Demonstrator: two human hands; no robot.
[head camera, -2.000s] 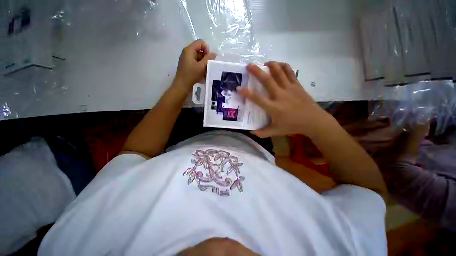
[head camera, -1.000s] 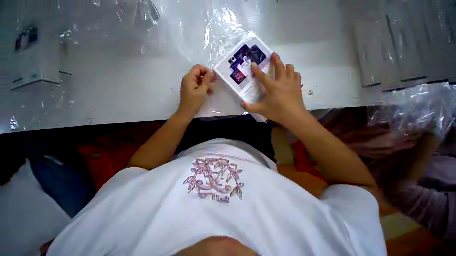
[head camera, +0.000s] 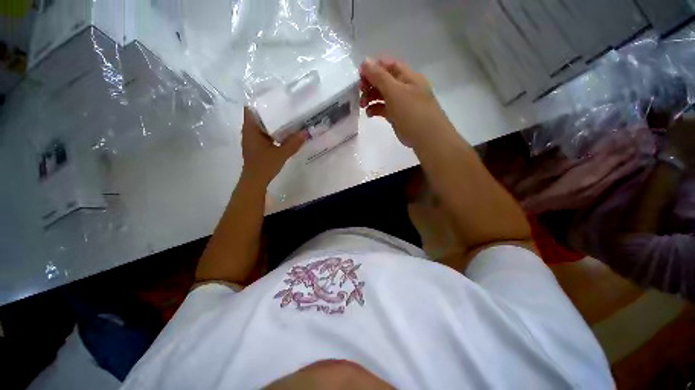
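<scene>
A white retail box (head camera: 335, 126) with a dark printed picture on its side stands tilted over the white table. My left hand (head camera: 268, 152) grips its left side, thumb on the printed face. A clear plastic bag (head camera: 293, 57) lies over the box's top and spreads beyond it, with strong glare. A slotted hang tab (head camera: 302, 84) shows under the film. My right hand (head camera: 396, 95) is at the box's upper right corner, fingertips curled at the film's edge; the exact pinch is hard to see.
White boxes in shiny film (head camera: 126, 38) stand at upper left, and another white box (head camera: 68, 183) stands at left. A row of white boxes (head camera: 556, 38) fills the upper right, with loose film (head camera: 602, 84) at the table edge. A person's sleeve (head camera: 632, 236) is at right.
The box has gone from lying picture-up under my right hand to being held tilted in my left hand with film over it. My right hand moved to its upper right corner. The view has turned.
</scene>
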